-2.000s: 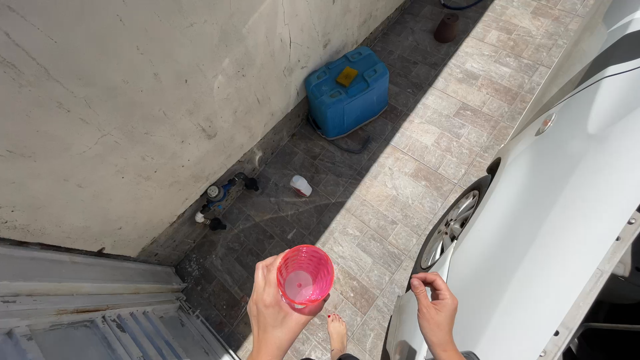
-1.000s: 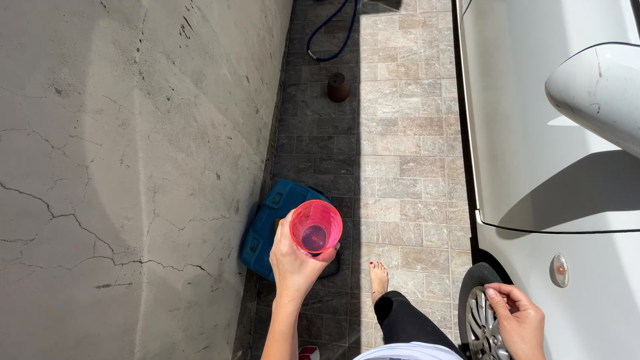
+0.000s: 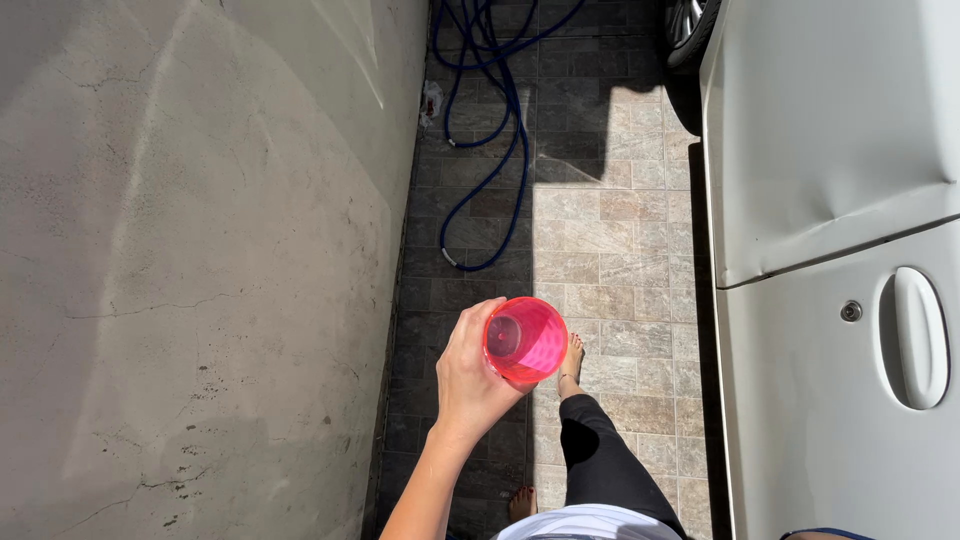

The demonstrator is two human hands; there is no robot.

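My left hand [image 3: 474, 373] is wrapped around a translucent pink plastic cup [image 3: 527, 340], held upright in front of me with its mouth toward the camera. A round base shows inside it; whether it holds liquid, I cannot tell. My right hand is out of view; only a bit of skin shows at the bottom right edge, too little to identify. Beyond the cup, a dark blue hose [image 3: 523, 142] lies in loops on the tiled floor.
A cracked plaster wall [image 3: 247, 285] runs along the left. On the right stands a white car [image 3: 810, 390] with a door handle [image 3: 922, 337] and a wheel [image 3: 690, 30]. A crumpled plastic bag [image 3: 431, 103] lies by the wall. My bare feet are on the tiles [image 3: 622, 277].
The view has moved forward along the passage, past the blue container and brown pot. My right hand has left the view. The cup is still in my left hand, and more hose shows.
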